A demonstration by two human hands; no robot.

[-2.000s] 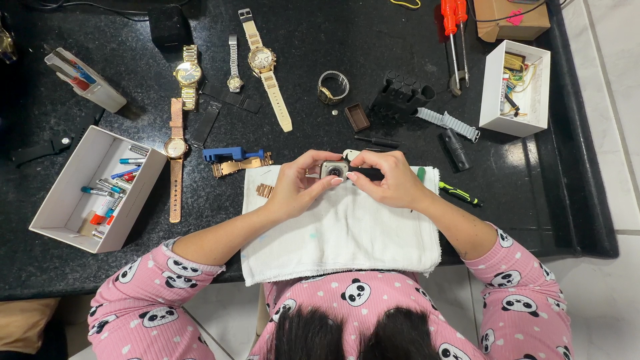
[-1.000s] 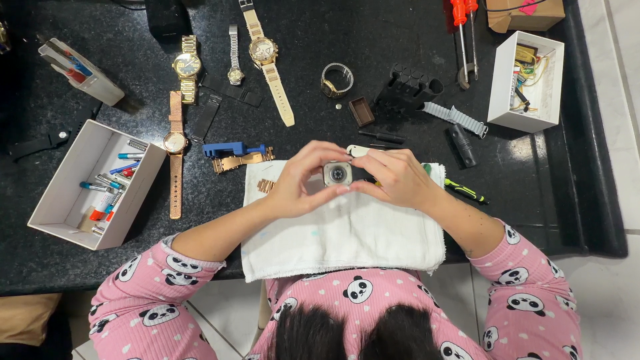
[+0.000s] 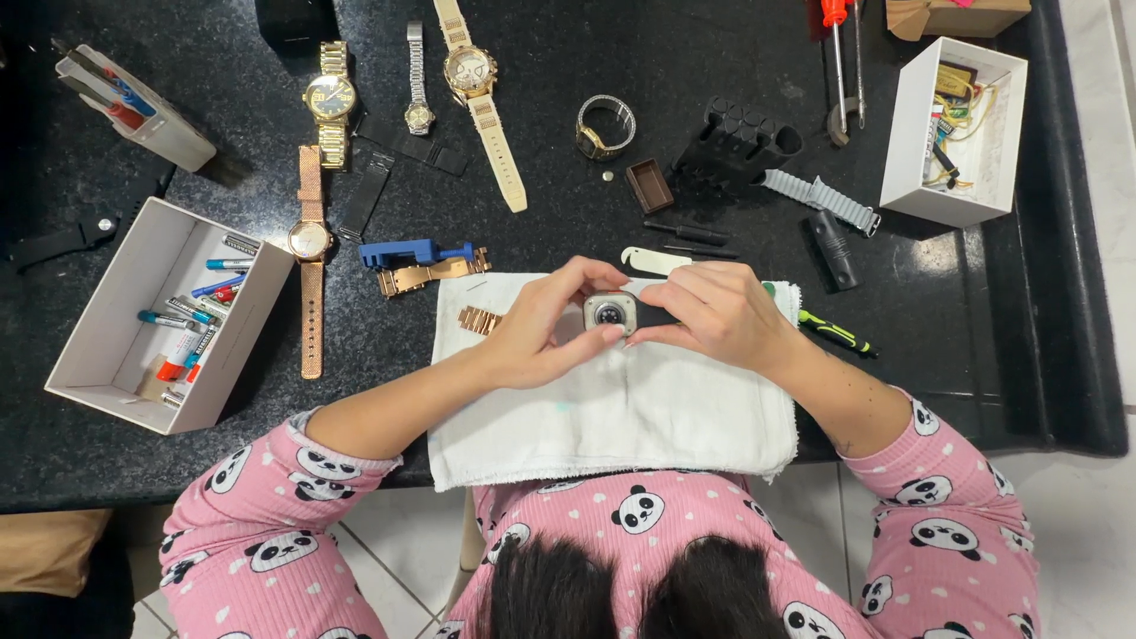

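Above a folded white towel (image 3: 621, 408), my left hand (image 3: 555, 324) grips a smartwatch case (image 3: 611, 312) by its edges, its sensor back facing up. My right hand (image 3: 710, 315) pinches a black watch strap (image 3: 655, 316) at the case's right side; whether the strap is seated in the case cannot be told. A cream hooked tool (image 3: 655, 261) lies just beyond my right hand. A rose-gold link band piece (image 3: 479, 319) rests on the towel left of my left hand. A blue link-removal tool (image 3: 417, 253) lies against a rose-gold metal band (image 3: 435, 273).
Several watches lie on the black stone counter, among them a gold watch (image 3: 330, 98). A white box of markers (image 3: 115, 390) is at left, another white box (image 3: 950, 200) at right. A black holder (image 3: 737, 146), a grey strap (image 3: 821, 200) and a green-black pen (image 3: 837, 334) lie nearer.
The black strap, hidden or barely visible one second ago, now shows between my right fingers at the case's right side. My left hand still holds the case.
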